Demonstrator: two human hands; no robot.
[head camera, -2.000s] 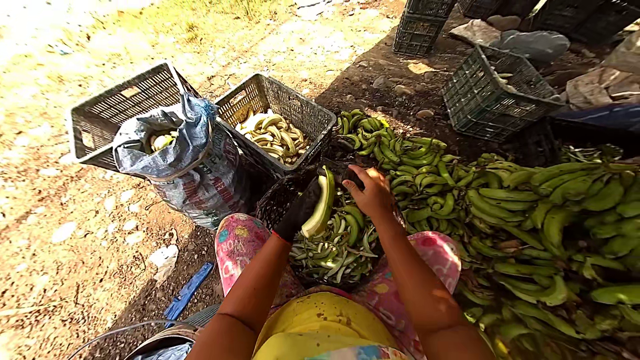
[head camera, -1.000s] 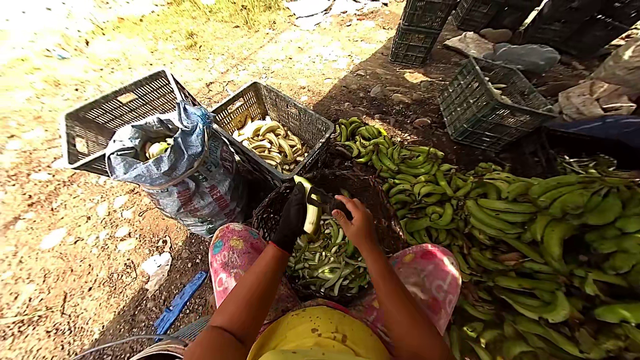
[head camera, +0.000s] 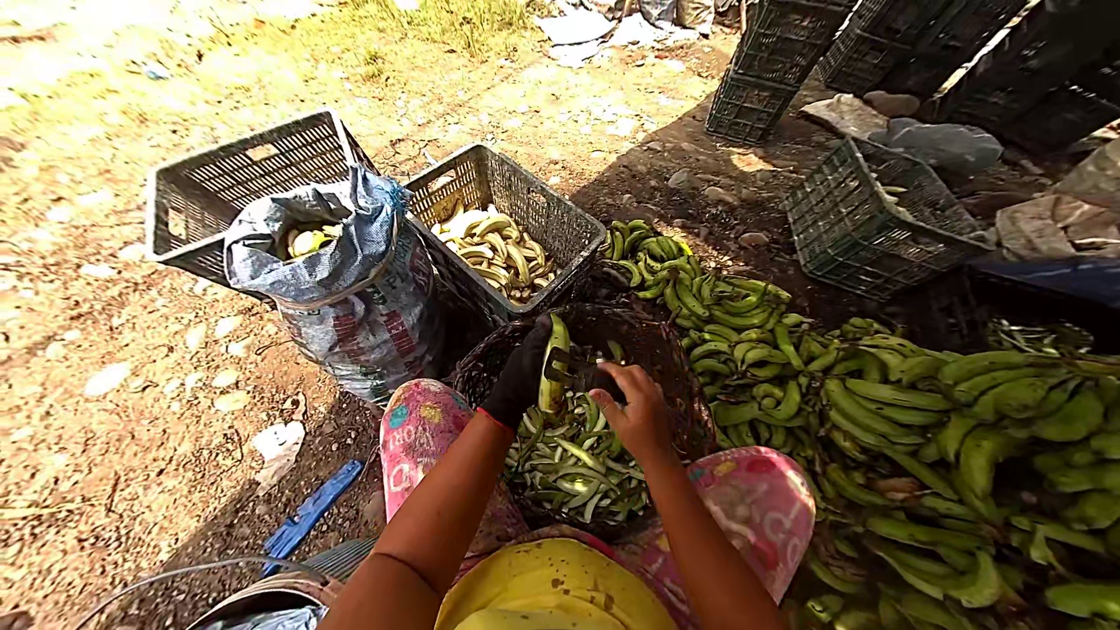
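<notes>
My left hand (head camera: 518, 374), in a black glove with a red edge, holds a green plantain (head camera: 554, 363) upright over a dark woven basket (head camera: 678, 376). Strips of green peel (head camera: 582, 468) lie in the basket, between my knees. My right hand (head camera: 634, 407) is bare, its fingers bent around a small dark tool close to the plantain's right side; the tool's kind is hard to make out. Peeled plantains (head camera: 500, 249) fill part of a dark plastic crate (head camera: 569, 210) beyond the basket. A large heap of unpeeled green plantains (head camera: 884, 411) spreads at the right.
A woven sack (head camera: 359, 324) with pale fruit in its mouth stands at the left, by another plastic crate (head camera: 254, 166). A blue object (head camera: 313, 514) lies on the stony ground. Further crates (head camera: 884, 219) and a stack of crates (head camera: 761, 70) stand at the upper right.
A peeled-looking pale plantain was in my left hand two seconds ago; a mostly green one is there now. My right hand stays near it.
</notes>
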